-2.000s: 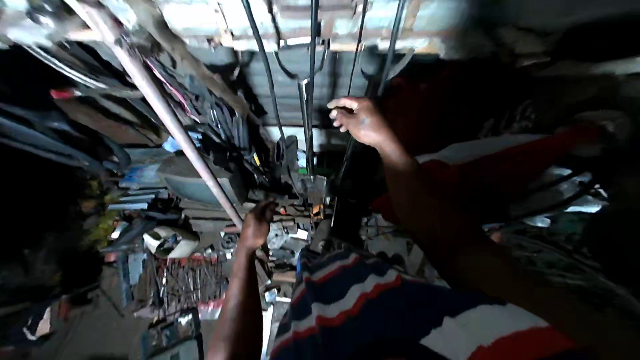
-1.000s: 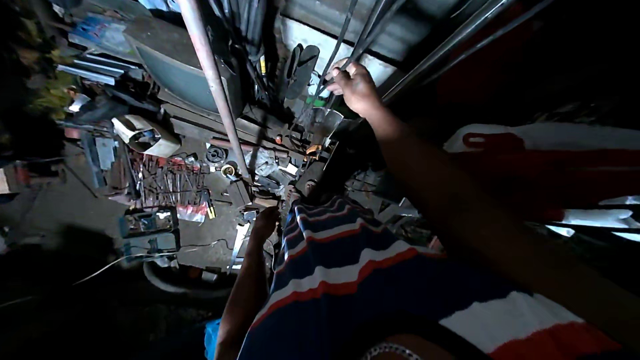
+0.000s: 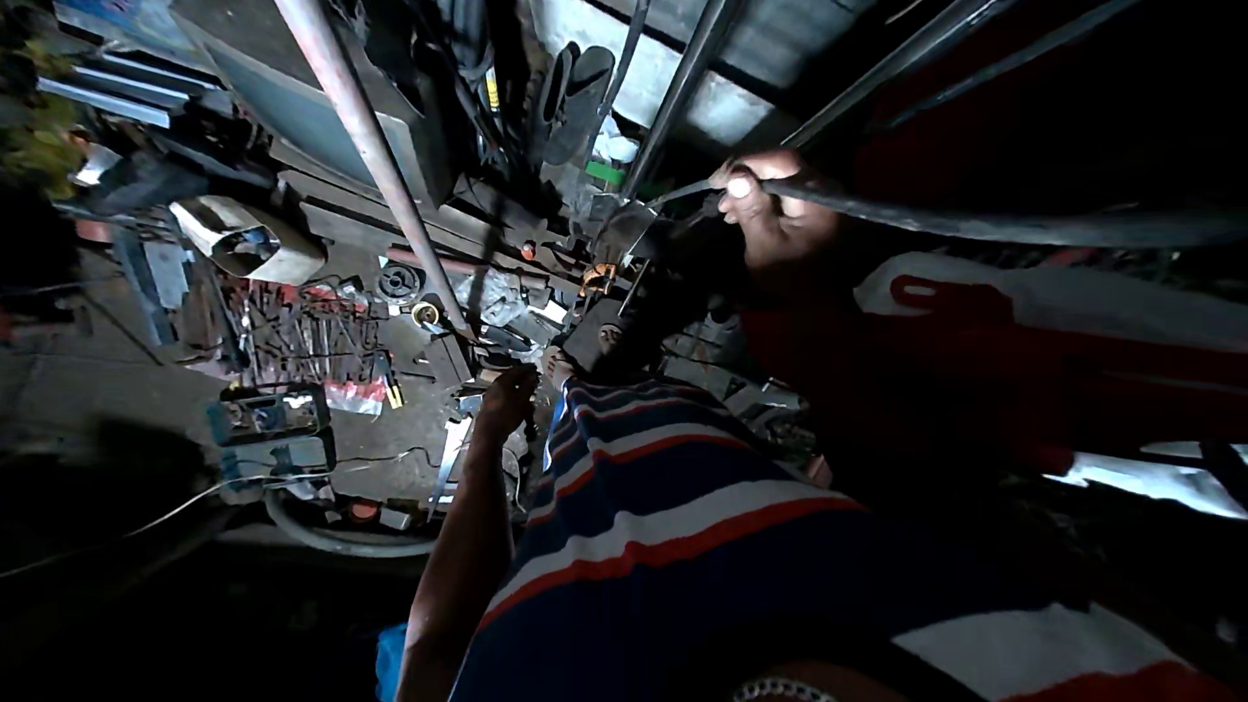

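My right hand point(image 3: 780, 210) is closed around a long dark rod or strip point(image 3: 975, 222), which runs out past the right edge of the view; its thin end points left from my fingers. Lower and to the left, my left hand point(image 3: 509, 398) hangs near the dark clutter by my waist; whether it holds anything is hidden. Between the hands lies an orange clamp-like piece point(image 3: 598, 280). A pale round pole point(image 3: 366, 127) slants down from the top toward my left hand.
On the ground at left lie many hand tools point(image 3: 312, 327), a white plastic container point(image 3: 247, 239) and an open tool case point(image 3: 273, 414). Dark metal bars point(image 3: 682, 93) lean at the top by a pair of sandals point(image 3: 575, 102). Red and white cloth point(image 3: 1053, 312) is at right.
My right hand, with fingers apart two seconds ago, is now closed on the dark rod, which crosses to the right. The view has shifted and turned.
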